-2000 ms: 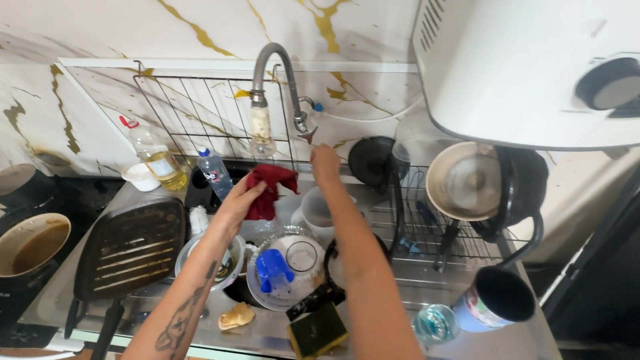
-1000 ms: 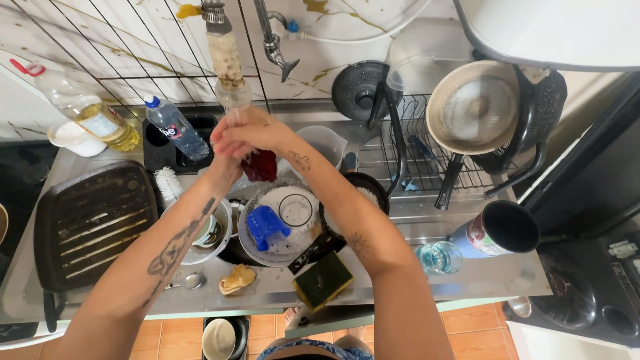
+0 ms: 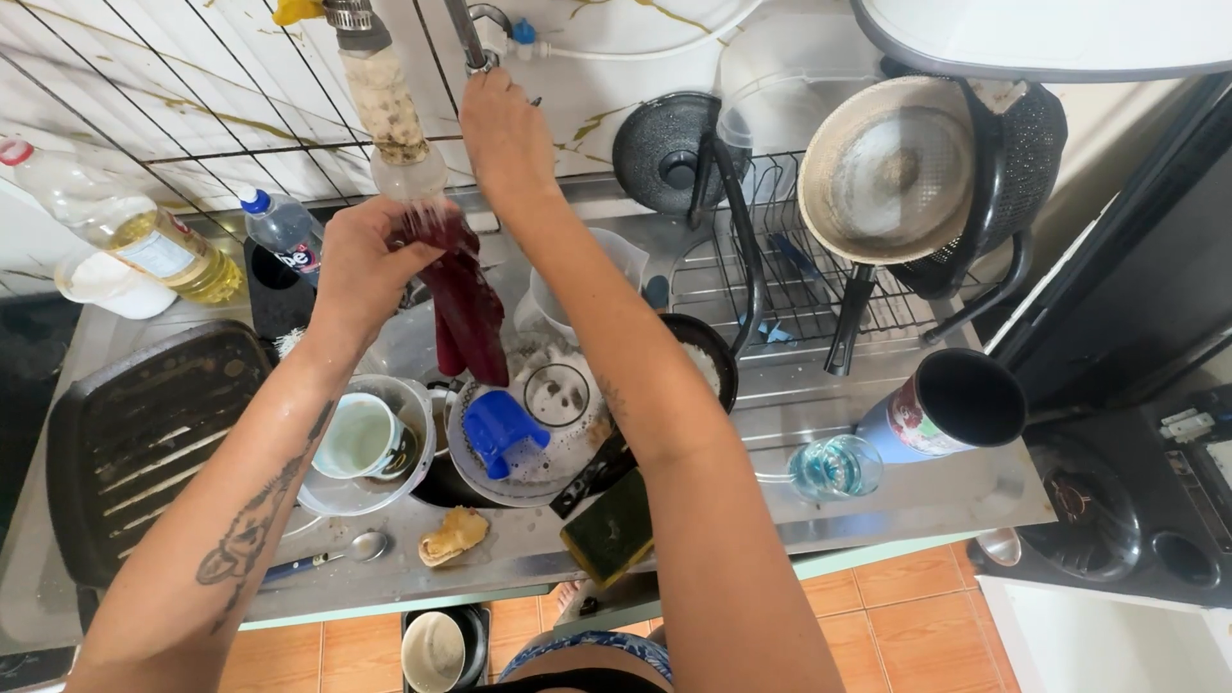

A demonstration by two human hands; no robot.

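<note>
My left hand (image 3: 371,255) pinches a dark red cloth (image 3: 462,303) that hangs wet over the sink. Water runs onto the cloth from the clear nozzle of the faucet (image 3: 383,106) just above it. My right hand (image 3: 505,135) is closed around the metal tap valve (image 3: 478,65) on the wall. Below the cloth, a soapy bowl (image 3: 539,486) holds a blue plastic piece (image 3: 499,433) and a drinking glass (image 3: 556,395). Left of it, a pale cup (image 3: 356,438) sits in a clear plastic tub (image 3: 423,462).
A black grill pan (image 3: 144,433) lies left, below an oil bottle (image 3: 168,245). A wire dish rack (image 3: 828,298) at right holds a light-coloured pan (image 3: 885,173). A glass (image 3: 835,468), blue cup (image 3: 919,419), sponge (image 3: 611,529) and spoon (image 3: 361,549) are near the front edge.
My right hand has moved from beside my left hand up to the tap valve. The red cloth now hangs longer from my left hand. The view has tilted down since the first frame.
</note>
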